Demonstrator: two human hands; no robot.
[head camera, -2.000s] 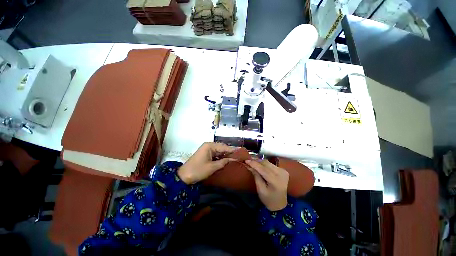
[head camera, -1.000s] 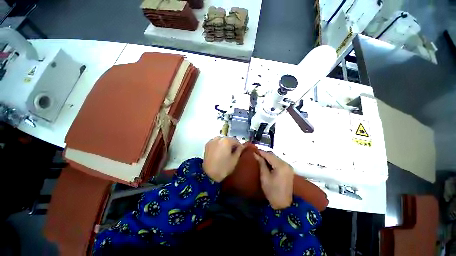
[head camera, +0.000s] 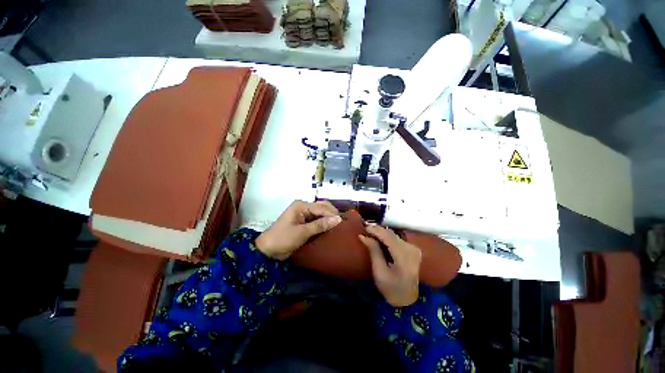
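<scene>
A rust-red cut panel (head camera: 337, 252) lies curved and folded at the front edge of the white sewing machine (head camera: 375, 131), below its needle area. My left hand (head camera: 300, 227) pinches the panel's upper edge between thumb and fingers. My right hand (head camera: 394, 264) holds the panel a little to the right, thumb and fingers closed on it. A peak of the panel stands between the two hands, just in front of the dark feed area (head camera: 364, 210). The panel's far right end shows beyond my right hand. Its lower edge is partly hidden by the sleeves.
A tied stack of rust panels (head camera: 171, 149) lies on the table at left. More rust panels hang at lower left (head camera: 120, 299) and lie at lower right (head camera: 605, 313). Another machine (head camera: 69, 138) stands at far left. Tied brown bundles (head camera: 313, 23) sit on a white table behind.
The view swung left and back. Both hands moved from close under the needle area slightly back toward me, still on the panel. My left hand's fingers now pinch the edge more visibly.
</scene>
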